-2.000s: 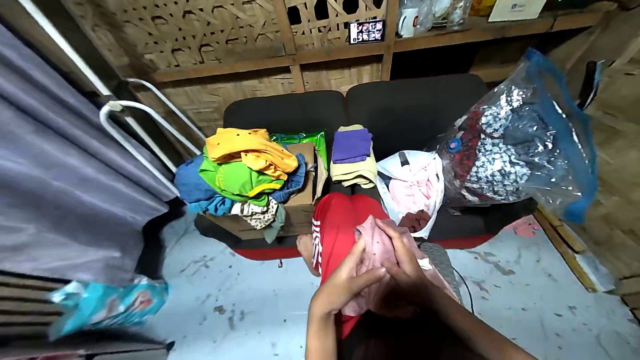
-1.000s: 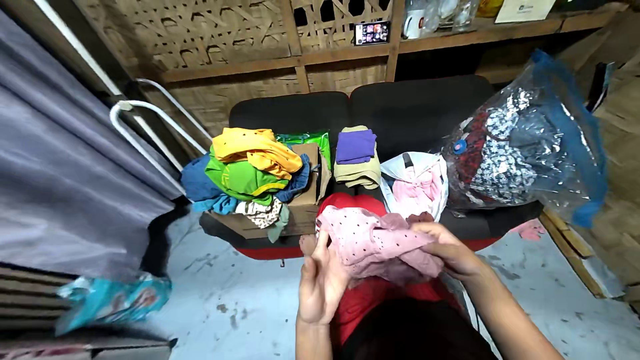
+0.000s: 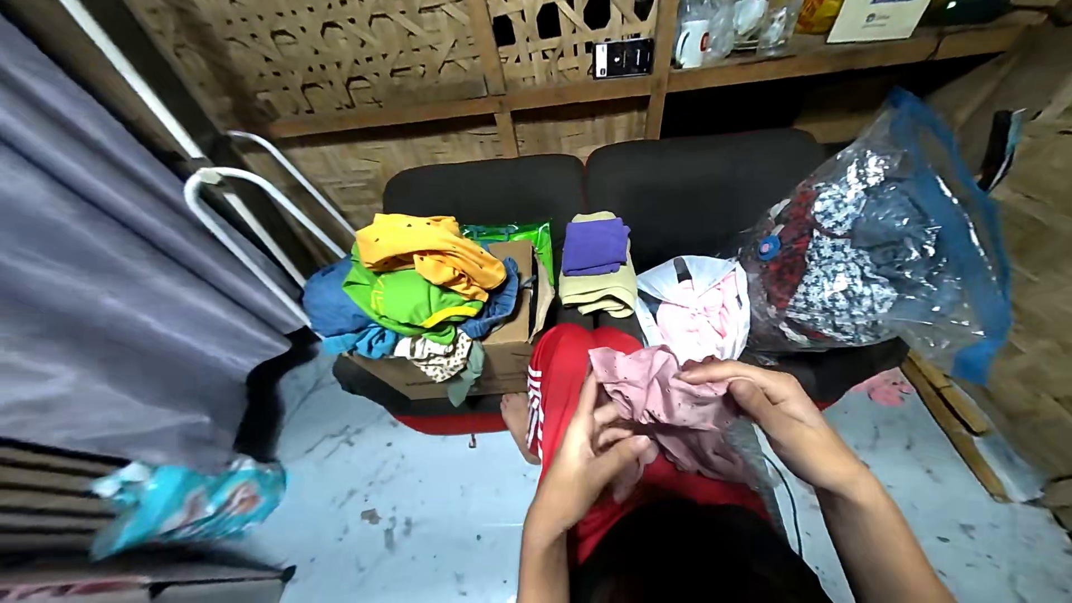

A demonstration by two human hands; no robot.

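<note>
Over my lap, in red trousers, a crumpled pink garment with small dark dots (image 3: 662, 389) hangs between both hands. My left hand (image 3: 599, 448) grips its left side, and my right hand (image 3: 766, 402) pinches its right edge between thumb and fingers. Beyond it on the black sofa lie a folded purple cloth (image 3: 595, 246) on folded beige cloth (image 3: 605, 291), and a white plastic bag (image 3: 737, 306) with pink clothes inside. To the left, a cardboard box (image 3: 511, 360) is heaped with clothes, among them a yellow garment (image 3: 435, 251) and a green one (image 3: 402, 301).
A large clear plastic bag of clothes (image 3: 846, 251) with a blue edge leans at the right of the sofa (image 3: 703, 180). A white metal frame (image 3: 197, 180) and grey curtain (image 3: 109, 251) stand left. A turquoise package (image 3: 201, 502) lies lower left. A phone (image 3: 622, 59) rests on the wall ledge.
The pink garment was bunched between my hands two seconds ago, then spread wider one second ago. Now it is gathered more narrowly, with my hands still at its sides.
</note>
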